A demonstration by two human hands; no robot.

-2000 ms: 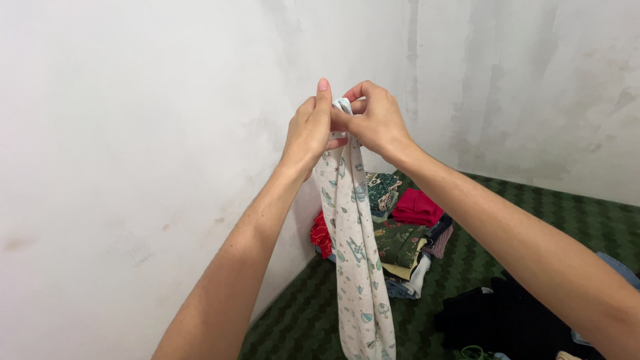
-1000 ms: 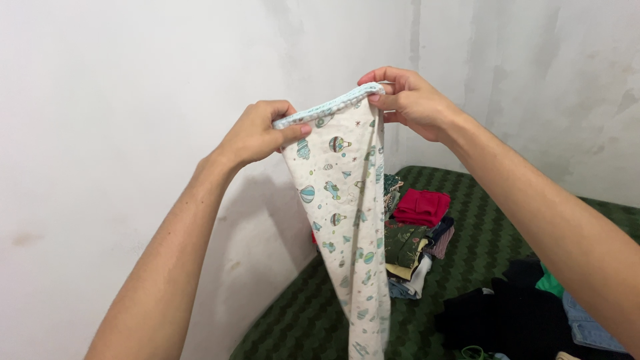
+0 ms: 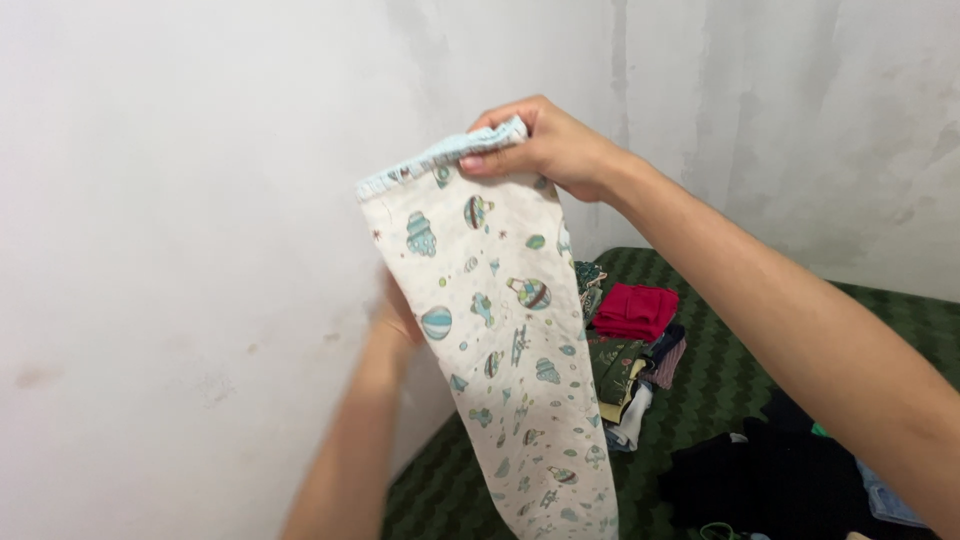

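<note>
A white cloth garment [image 3: 517, 330], printed with hot-air balloons and planes, hangs down the middle of the view with a light blue elastic band along its upper edge. My right hand [image 3: 536, 150] grips that band near its right end, thumb in front and fingers behind. My left hand [image 3: 397, 315] is blurred and lies partly behind the cloth's left side; its fingers are hidden, so whether it holds the fabric cannot be told. The cloth's lower end runs out of view at the bottom.
Folded clothes, with a red one [image 3: 636, 311] among them, lie stacked on a dark green patterned cover [image 3: 720, 367]. A heap of black clothing [image 3: 750, 472] and a blue denim piece [image 3: 889, 495] sit at the lower right. A stained white wall [image 3: 187, 225] rises at the left.
The garment's band, bunched between both hands at first, is spread out. My left hand has left the band's left corner and moved down beside and behind the cloth. My right hand still grips the band.
</note>
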